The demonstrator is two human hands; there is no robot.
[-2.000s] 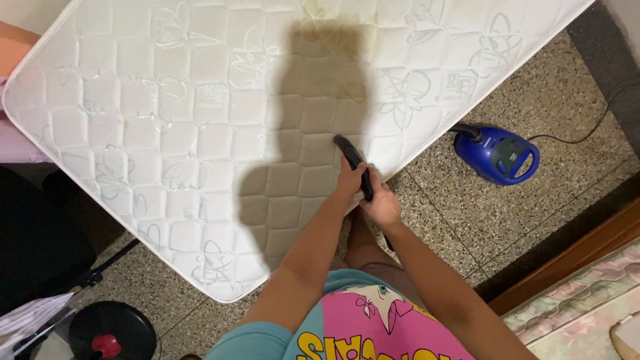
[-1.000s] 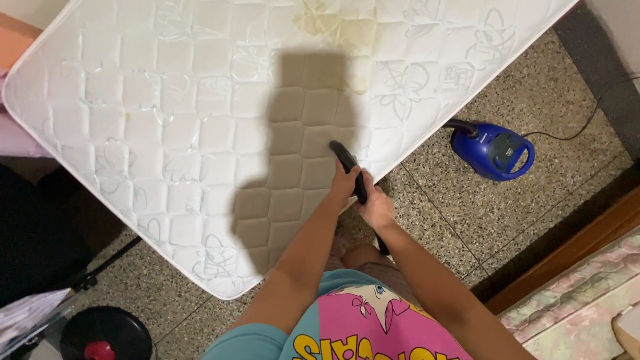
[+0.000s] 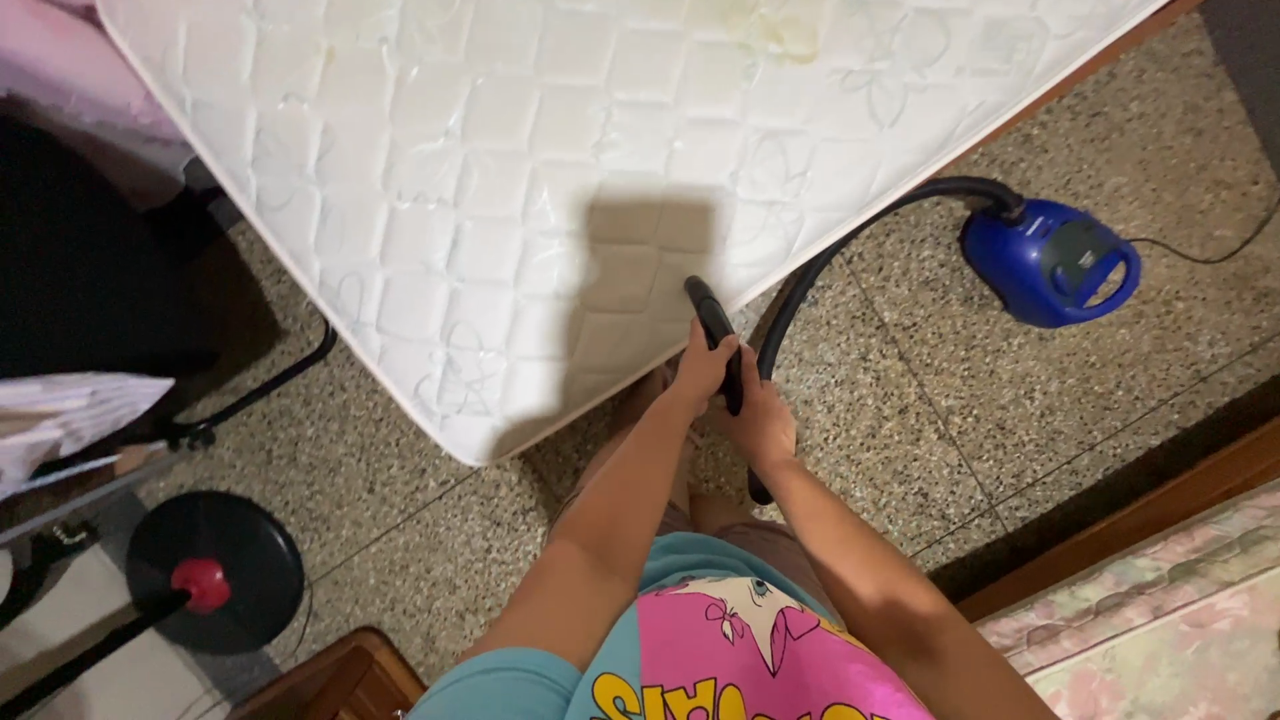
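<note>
My left hand point(image 3: 706, 368) and my right hand point(image 3: 760, 420) both grip the black vacuum cleaner wand point(image 3: 712, 315), the left one nearer its tip. The tip points over the lower edge area of a white quilted mattress point(image 3: 540, 220); whether it touches the fabric I cannot tell. Yellowish stains mark the mattress at the top of the view. From the wand a black hose point(image 3: 815, 265) curves up beside the mattress edge to a blue vacuum cleaner point(image 3: 1045, 260) on the speckled floor.
A round black base with a red centre point(image 3: 205, 585) stands at lower left, near a black chair point(image 3: 90, 260). Wooden furniture point(image 3: 335, 680) is at the bottom. A floral mattress point(image 3: 1160, 620) lies at lower right. A thin cord point(image 3: 1205, 258) runs from the vacuum.
The view has shifted, showing more floor below the mattress. The wand is now closer to the mattress's lower edge, still in both hands. More of the hose shows beside the mattress.
</note>
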